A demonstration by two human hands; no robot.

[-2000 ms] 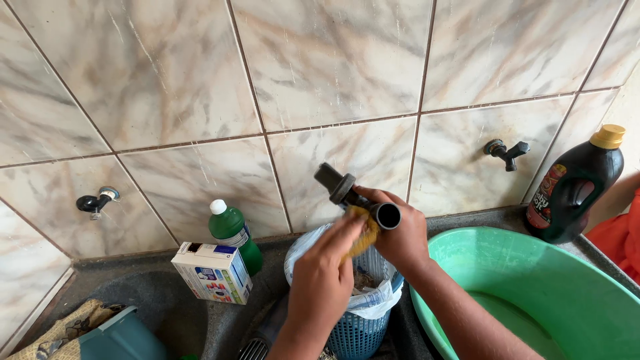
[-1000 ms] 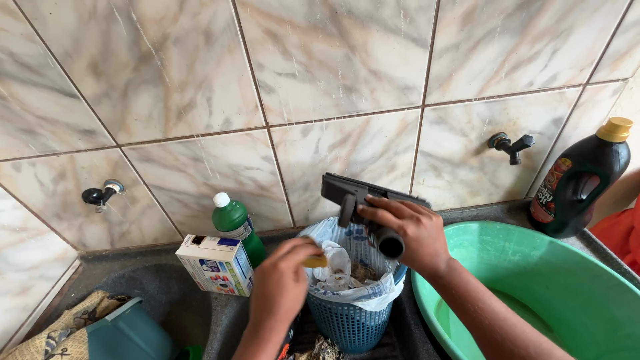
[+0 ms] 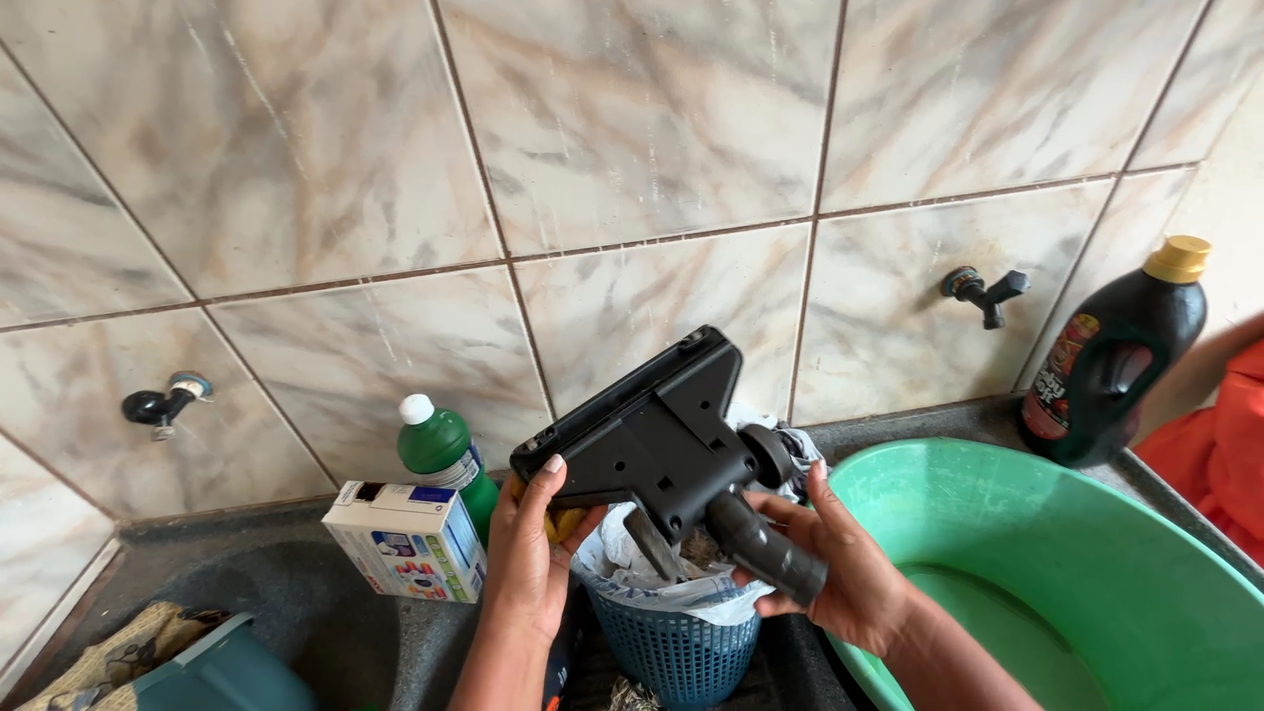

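A black plastic vacuum cleaner floor head (image 3: 642,449) is held between both hands, its underside towards me and its round neck pointing down to the right. My left hand (image 3: 533,563) grips its left end and has a yellow sponge (image 3: 565,523) pressed behind it, mostly hidden. My right hand (image 3: 839,568) supports the neck and wheel side, thumb up and fingers behind the neck. Below the head stands a blue perforated plastic basket (image 3: 676,642) lined with a whitish bag (image 3: 726,604) and holding waste.
A large green basin (image 3: 987,494) is at right, near a dark bottle with a yellow cap (image 3: 1116,365) and a tap (image 3: 987,294). At left are a green bottle (image 3: 434,444), a box (image 3: 410,543), another tap (image 3: 168,403) and a teal container (image 3: 222,671). A person's arm (image 3: 1200,380) shows at right.
The floor head has been turned so its broad underside shows. My left hand, apart from it one second ago with the sponge, has come up and taken hold of its left end.
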